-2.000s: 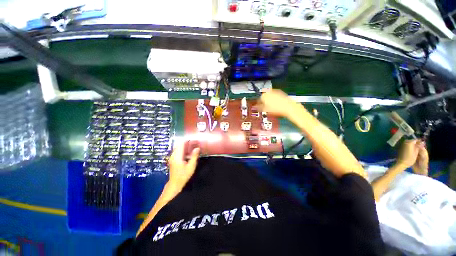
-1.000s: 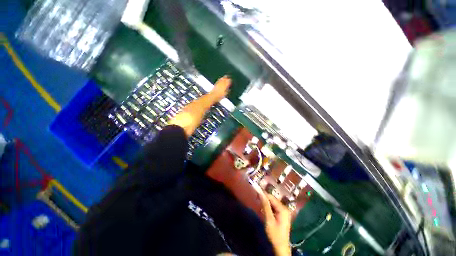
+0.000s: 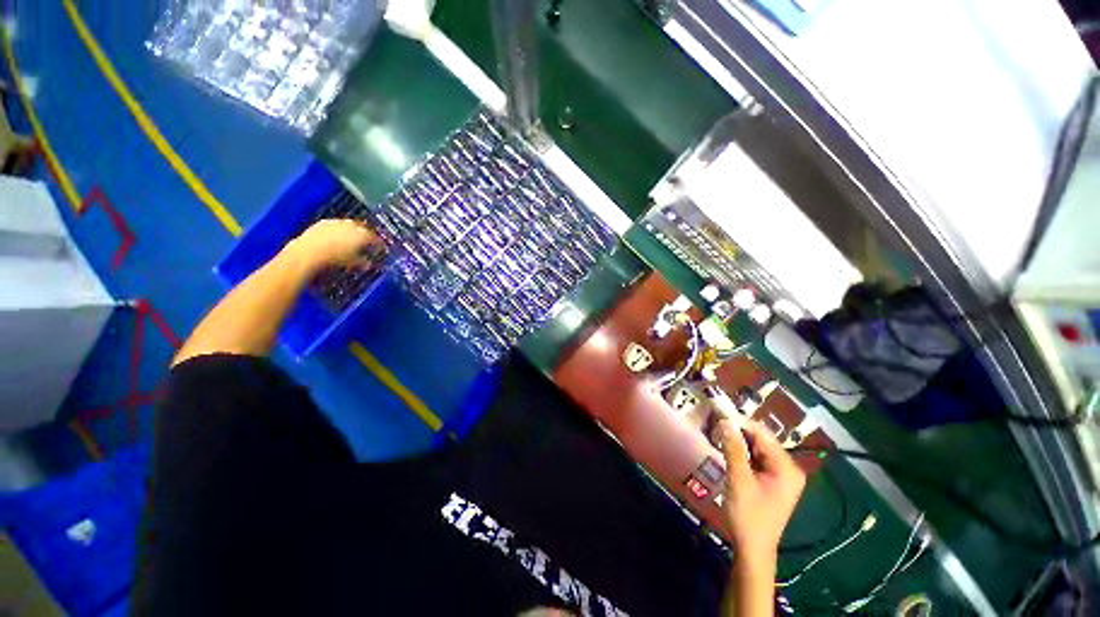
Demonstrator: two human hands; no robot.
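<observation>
My left hand is over the blue plastic crate, at the lower left corner of the filled blister tray. Its fingertips are partly hidden, and I cannot tell if it holds a unit. The tray has rows of dark pieces in a clear grid. My right hand is over the right half of the red-brown test board, fingertips at its white fittings. A small pale thing shows at those fingertips; whether it is gripped is unclear.
A shiny clear tray stack lies at the far bench end. A white-grey box with terminals stands behind the board. Thin leads and a yellowish ring lie right of the board. A shelf frame runs behind.
The view has turned and shifted. My left hand has moved from beyond the filled tray back to the blue crate. My right hand stays at the board's fittings.
</observation>
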